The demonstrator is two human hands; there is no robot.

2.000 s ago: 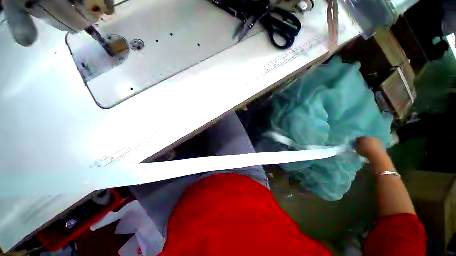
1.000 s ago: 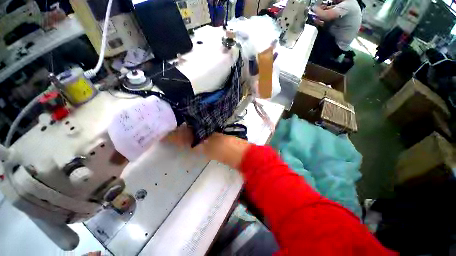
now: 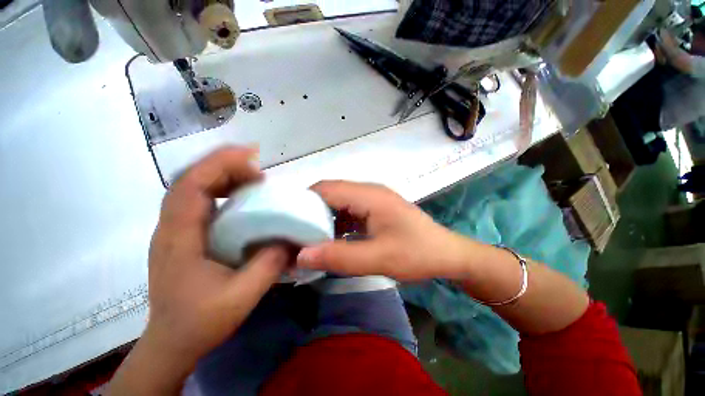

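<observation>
A pale blue tape roll (image 3: 272, 215) is held over the front edge of the white table, above the lap. My left hand (image 3: 202, 255) grips it from the left, with the thumb at the dark core opening. My right hand (image 3: 379, 232) grips its right side with thumb and fingers. Both hands and the roll are a little blurred. The sewing machine's needle area (image 3: 205, 94) is beyond the hands, with a tan block beside the presser foot.
Black-handled scissors (image 3: 456, 100) and a thin dark tool lie right on the table (image 3: 69, 201). Dark plaid cloth (image 3: 471, 22) hangs at the top. Teal sheer fabric (image 3: 533, 216) is heaped right of the table, near cardboard boxes (image 3: 591, 209).
The view has swung back down to the table. My right hand has come back from the machine's far side. Both hands now hold the tape roll, which was not visible before.
</observation>
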